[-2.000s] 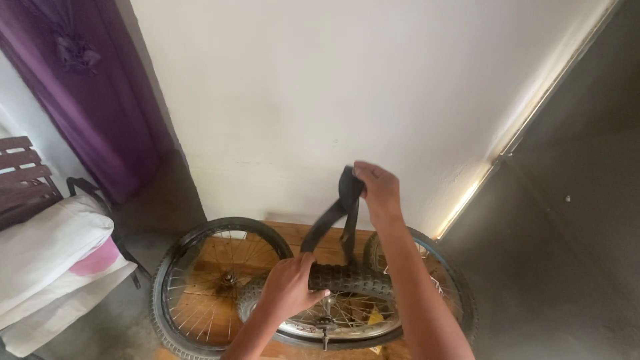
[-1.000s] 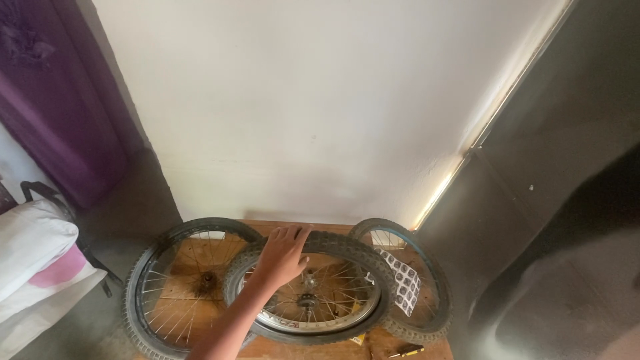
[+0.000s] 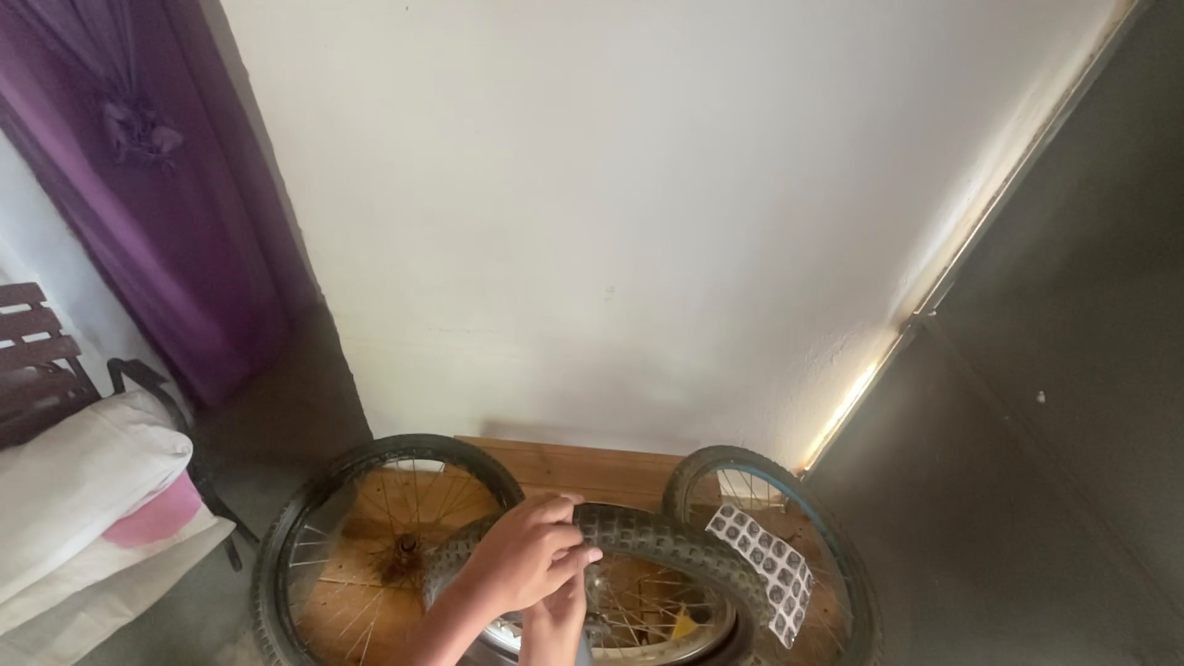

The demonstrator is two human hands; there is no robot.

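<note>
A bicycle wheel with a knobby black tire [image 3: 647, 532] lies in the middle, over parts of two other wheels. My left hand [image 3: 527, 555] is on the near left part of this tire, its fingers bent at the tread. Just below it, partly covered by it, my right hand [image 3: 560, 610] reaches up close to the same tire; what its fingers touch is hidden. Silver spokes and a metal rim show inside the tire. A sheet of round dark patches [image 3: 763, 569] rests over the right-hand wheel, beside the middle tire.
Another bicycle wheel [image 3: 268, 592] lies at the left and a smaller one with a blue-edged rim [image 3: 837, 536] at the right, on a wooden surface [image 3: 592, 467]. Behind rises a white wall [image 3: 592, 231]. A chair with cushions [image 3: 83, 499] and a purple curtain [image 3: 185, 231] stand left.
Two seconds ago both hands held a black rubber strip above the wheel; it is no longer seen. My right hand, out of view one second ago, is back beside the left at the tire.
</note>
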